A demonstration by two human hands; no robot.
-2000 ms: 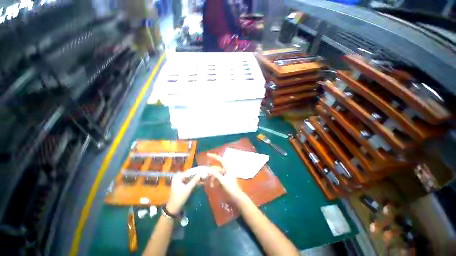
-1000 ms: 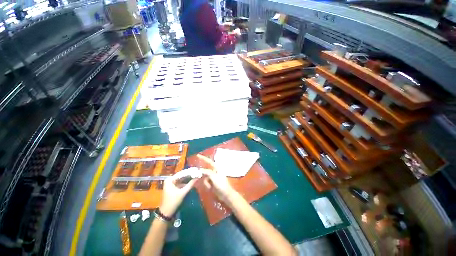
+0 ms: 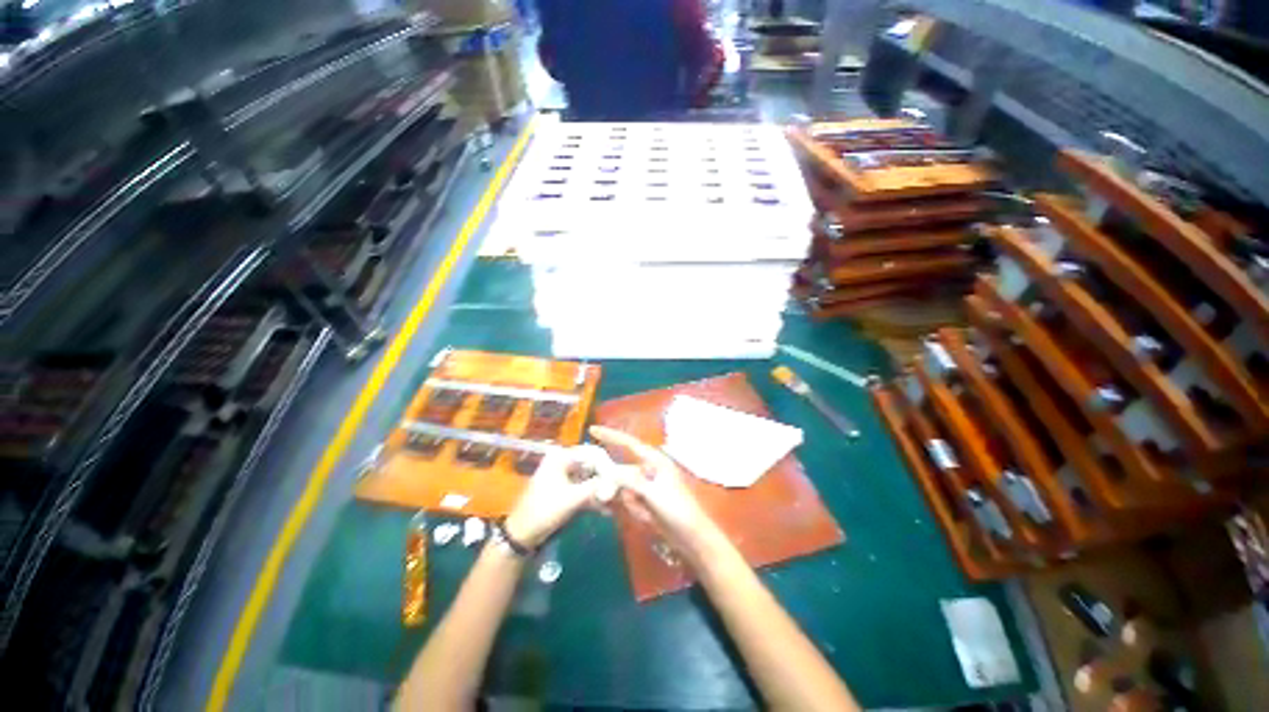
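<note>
My left hand [image 3: 553,497] and my right hand [image 3: 657,490] meet in front of me, fingertips together, over the gap between the fixture and the plate. A small whitish item [image 3: 600,477] shows between the fingers; its shape is mostly hidden. The orange-brown fixture [image 3: 400,480] with two silver bars over dark parts lies at the left. The plain orange-brown plate [image 3: 793,519] lies at the right, partly under my right hand, with a white sheet [image 3: 731,442] on it.
White trays [image 3: 661,299] are stacked behind. Fixtures stand in piles at the back right [image 3: 898,237] and right [image 3: 974,459]. A brush-like tool [image 3: 818,403] lies right of the plate. An orange-yellow tool [image 3: 415,575], white scraps [image 3: 459,531] and a pale card [image 3: 980,643] lie nearer. A person [image 3: 619,56] stands beyond.
The camera view has shifted, so the bench things appear further right. My hands stay together around the small item. The person beyond has turned and the arms no longer show clearly.
</note>
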